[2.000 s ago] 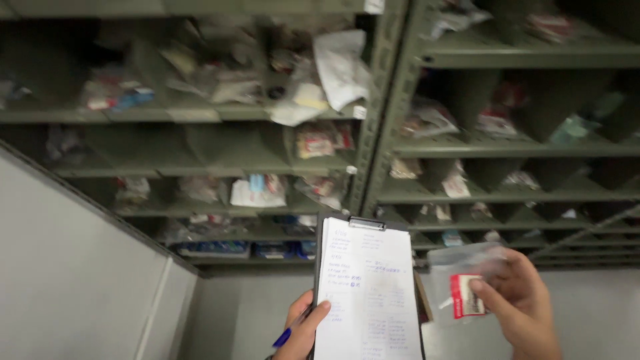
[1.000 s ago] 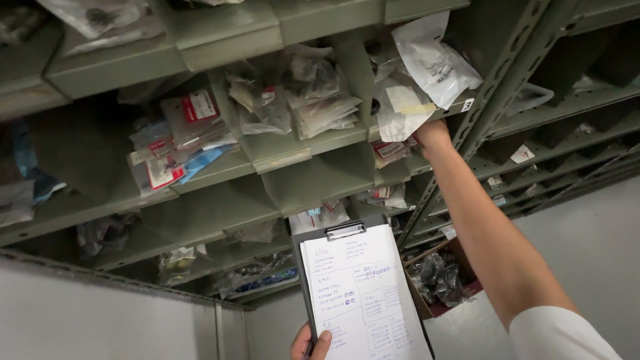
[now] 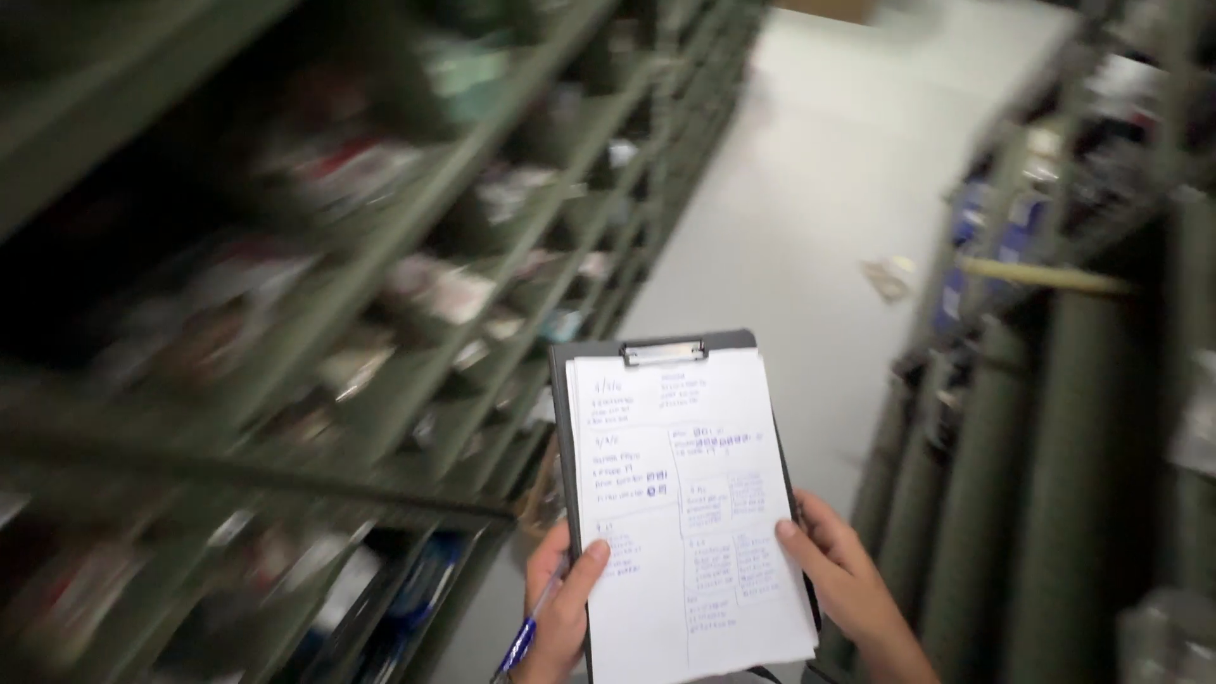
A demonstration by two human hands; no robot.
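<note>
A dark clipboard (image 3: 560, 408) with a metal clip (image 3: 665, 352) carries sheets of paper (image 3: 646, 570) covered in blue handwriting. My left hand (image 3: 560, 598) grips its lower left side, thumb on the paper, and also holds a blue pen (image 3: 518, 649) that points downward. On the board's right edge my right hand (image 3: 841, 560) has closed, its thumb over the sheets and the fingers partly hidden behind.
Green metal shelving (image 3: 380, 294) with bagged items in its compartments runs along the left, blurred. More racks (image 3: 988, 475) stand at the right, with a yellow strip (image 3: 1045, 275). Between them lies a pale floor (image 3: 760, 209) with a small scrap (image 3: 885, 280); a cardboard box (image 3: 543, 489) is behind the clipboard.
My right hand has come from the shelf compartment to the clipboard's right edge. Two seconds ago it held a small clear bag with a red-and-white label. The view has swung toward the aisle.
</note>
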